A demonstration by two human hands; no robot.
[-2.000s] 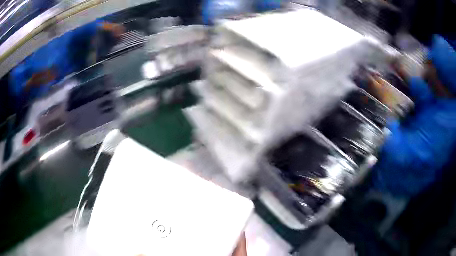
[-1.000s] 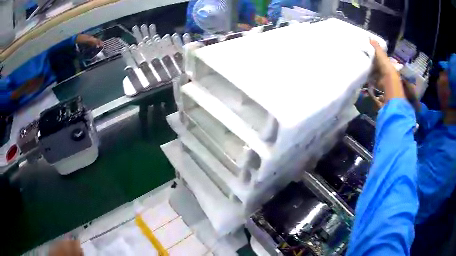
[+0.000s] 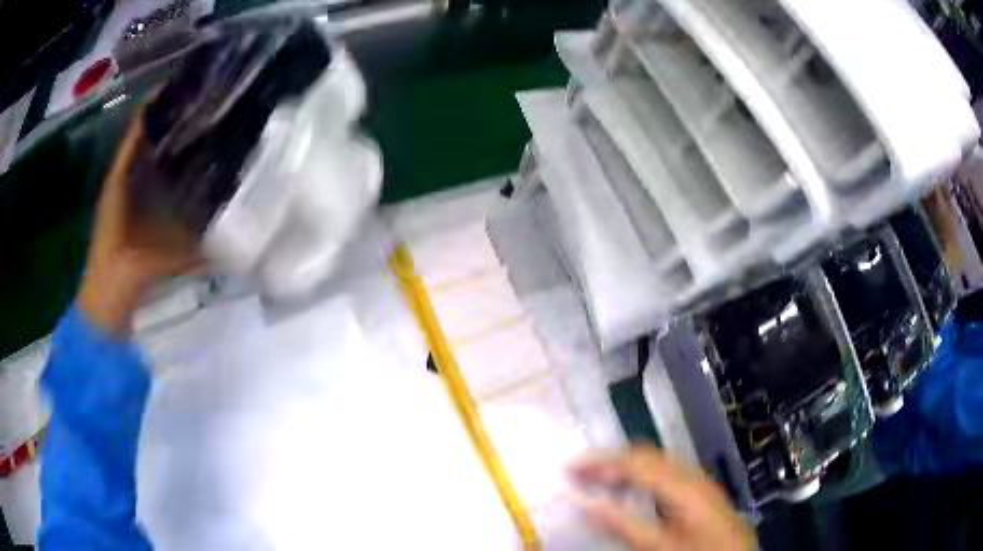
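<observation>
My left hand (image 3: 135,242) grips the dark side of a projector unit (image 3: 243,118), which is blurred and tilted at the upper left, its white housing facing right. It is over the far left end of the white work paper (image 3: 280,452). My right hand (image 3: 663,500) is at the bottom, blurred, fingers apart, holding nothing visible. It is over the right end of the label sheets (image 3: 501,355), white rectangles along a yellow strip (image 3: 458,393).
A tall stack of white housings (image 3: 744,118) stands at the upper right. Open chassis units (image 3: 792,377) with dark modules and green boards sit in a row below it. Another person's blue sleeve (image 3: 938,398) is at the right edge. A green conveyor (image 3: 453,118) runs behind.
The view has turned down and left. My right hand has left the top of the stack and come down over the label sheets. My left hand has taken hold of the unit from the conveyor.
</observation>
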